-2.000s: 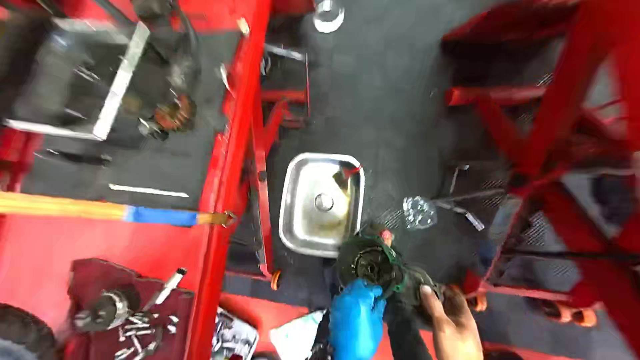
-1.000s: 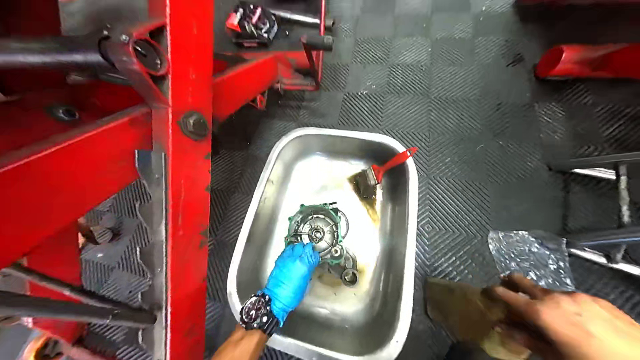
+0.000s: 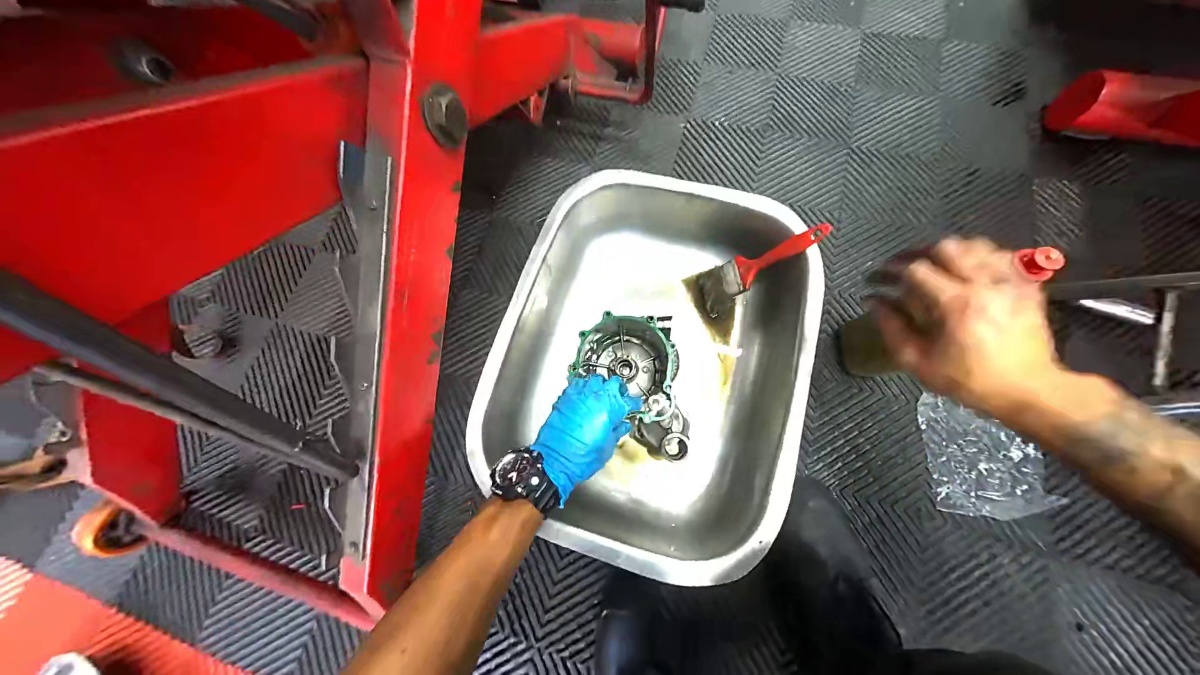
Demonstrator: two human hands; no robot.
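A round metal engine cover [image 3: 626,361] with a green gasket edge lies inside a stainless steel basin [image 3: 506,375] on the floor. My left hand [image 3: 589,422], in a blue glove, grips the cover's lower left edge. The bristles of a red-handled brush [image 3: 773,253] rest in dark, oily liquid at the basin's upper right, and its handle leans over the rim. Right of the basin, my bare right hand [image 3: 970,314] is blurred over a yellowish container [image 3: 864,345]. A red cap [image 3: 1041,262] shows beside that hand; its grip is unclear.
A red metal lift frame [image 3: 412,281] with a large bolt stands close on the left. Below my right forearm lies a clear plastic bag [image 3: 984,459]. Metal bars [image 3: 1125,286] and a red tubular part [image 3: 1116,108] are at the right, on black patterned floor tiles.
Two seconds ago both hands were at the cover, beside the basin's lower edge; now it lies inside under my left hand. My right hand has left it for the container. The view has moved closer.
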